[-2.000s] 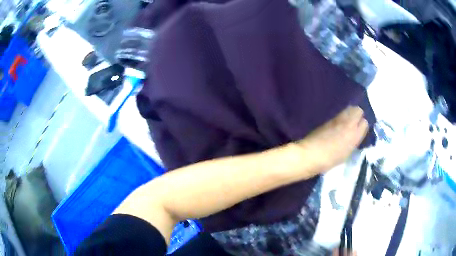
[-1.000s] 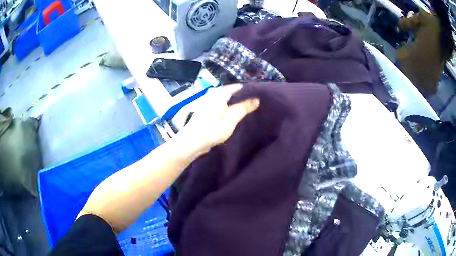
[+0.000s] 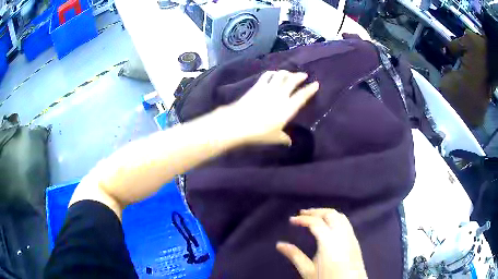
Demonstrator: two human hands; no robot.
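Observation:
The dark plum garment body lies spread over the white table and hangs over its front edge. Plaid fleece trim shows along its far right edge. My left hand is on the upper part of the cloth, fingers spread, beside a dark fold. My right hand is over the lower part, thumb and fingers apart, holding nothing visible. A pale-flecked seam line runs across the cloth between the far edge and the fold. The white sewing machine head is at the lower right; its needle area is not clear.
A grey round-vented unit and a dark tape roll stand on the table beyond the garment. A blue crate with a dark strip is at lower left. A green sack lies far left.
The plum garment has been spread wider, covering the plaid trim that ran down its middle and the phone at left. My left hand has moved right and up. My right hand has come into view.

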